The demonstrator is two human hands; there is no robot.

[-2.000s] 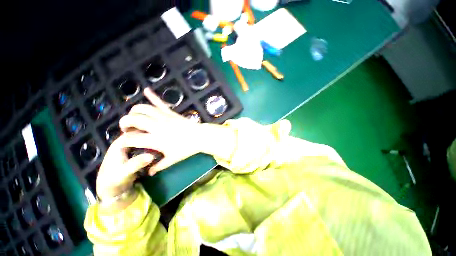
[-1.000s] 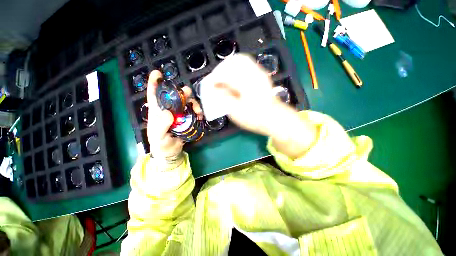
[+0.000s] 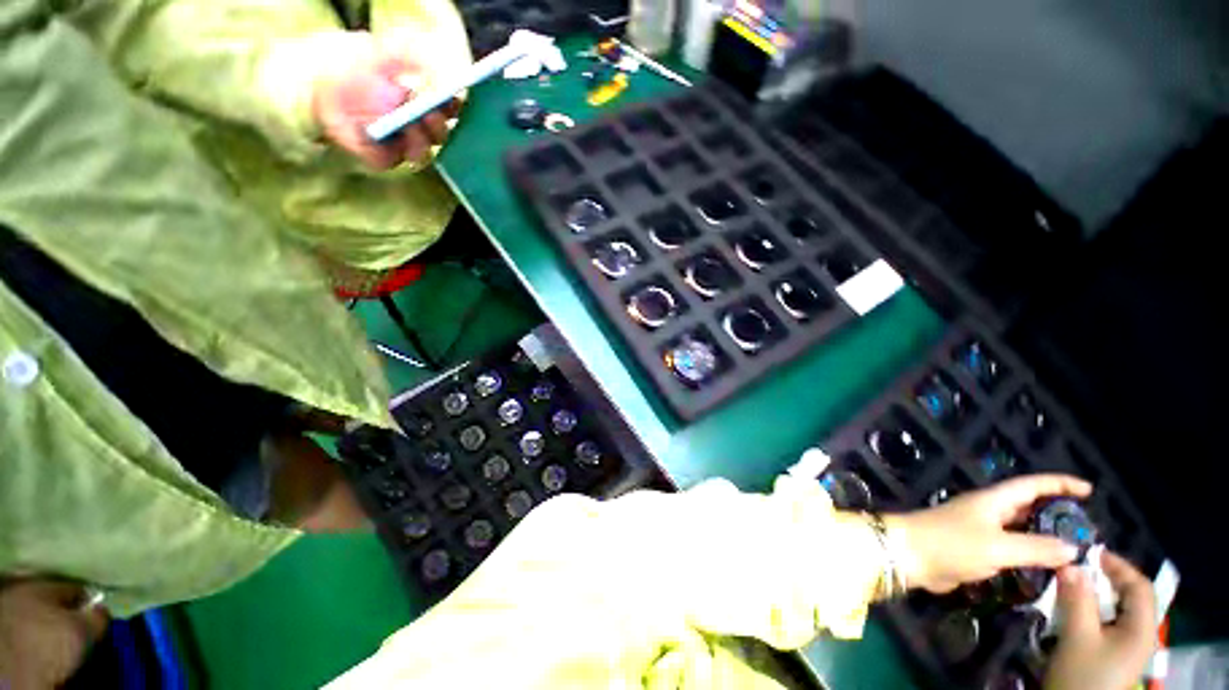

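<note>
My left hand [image 3: 981, 537] is at the lower right and grips a round black watch head [image 3: 1065, 518] with a small blue mark at its centre. My right hand [image 3: 1108, 631], partly cut off by the bottom edge, holds a white wipe [image 3: 1094, 588] close against the watch head. Both hands are over a black foam tray [image 3: 946, 353] whose square pockets hold round watch parts. Part of this tray is hidden by the hands. Whether more watch parts are in my left palm cannot be told.
A second foam tray [image 3: 701, 396] with round parts lies on the green bench [image 3: 613, 364]. A filled tray [image 3: 493, 445] is below bench level by a standing person [image 3: 148, 256] at left. Another person's hand [image 3: 384, 115] holds a white bar [image 3: 445, 92]. Dark equipment stands behind.
The view has swung left, so my hands and their tray now appear at the lower right. The neighbouring people and lower tray have come into view. The watch head and wipe are now close together.
</note>
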